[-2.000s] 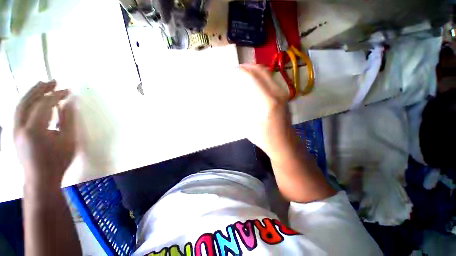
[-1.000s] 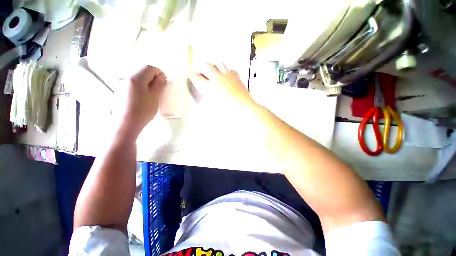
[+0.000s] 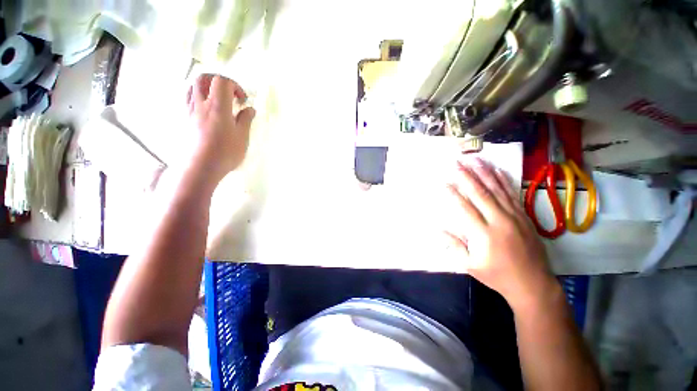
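A white fabric panel (image 3: pixel 428 172) lies on the bright table below the sewing machine (image 3: pixel 489 69), with its top edge at the presser foot (image 3: pixel 430 124); its outline partly blends into the table. My right hand (image 3: pixel 497 229) lies on the panel's right part with fingers spread, pointing at the machine head. My left hand (image 3: pixel 218 118) is further left on the table with its fingers curled; overexposure hides whether it holds any cloth. The dark slide plate (image 3: pixel 371 164) shows left of the needle area.
Scissors (image 3: pixel 559 198) with red and yellow handles lie right of my right hand on a red pad (image 3: pixel 569 137). Stacked pale strips (image 3: pixel 37 166) and a white roll (image 3: pixel 23 59) are at the far left. A blue basket (image 3: pixel 233 321) is below the table edge.
My right hand has moved right, from beside my left hand to the panel below the machine head. My left hand has shifted slightly up. The slide plate is now uncovered.
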